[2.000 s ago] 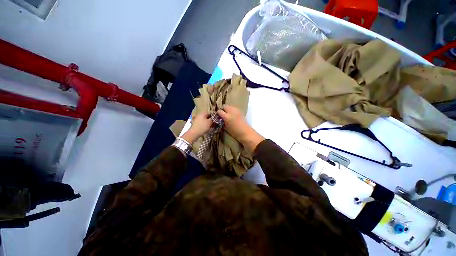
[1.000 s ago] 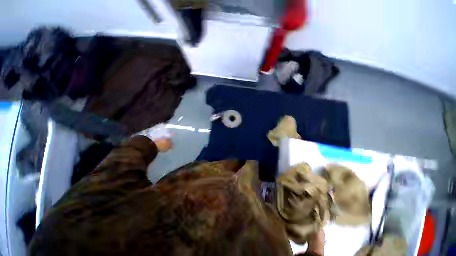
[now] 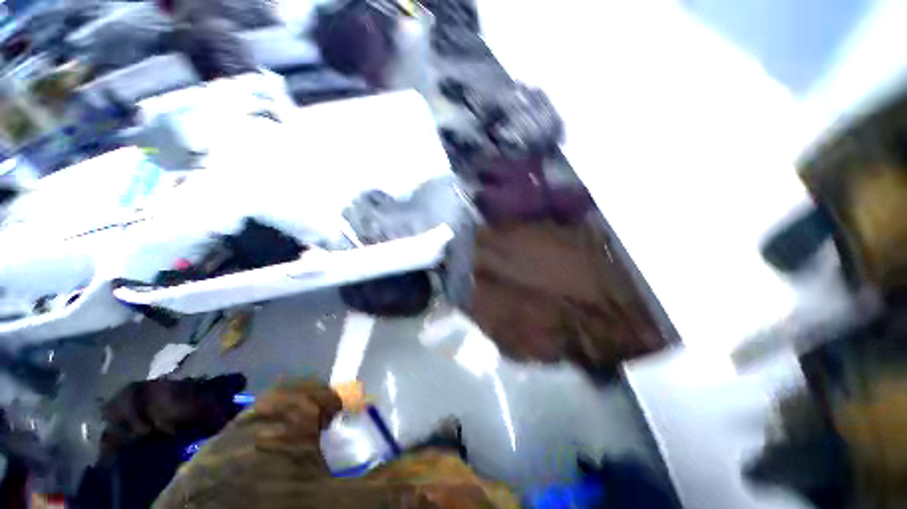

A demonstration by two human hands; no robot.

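The frame is strongly blurred. My left hand (image 3: 350, 396) is a small blurred patch at the end of my brown sleeve, low and left of centre; its fingers do not show. A white thing with blue edges (image 3: 356, 443) lies just below it in the picture; I cannot tell whether they touch. My right hand is not in view. A blurred brown and khaki shape (image 3: 880, 204) stands at the right edge; I cannot tell what it is.
A white table (image 3: 368, 124) with blurred items stands at upper left. Brown and dark maroon cloth (image 3: 557, 288) lies beyond it along a white wall (image 3: 636, 139). Grey floor (image 3: 448, 398) shows between, with scraps at left. Dark cloth (image 3: 169, 408) is at lower left.
The view has swung away from the machine table. The tied khaki bundle, held by both hands two seconds ago, is no longer recognisable. My right hand has left the picture.
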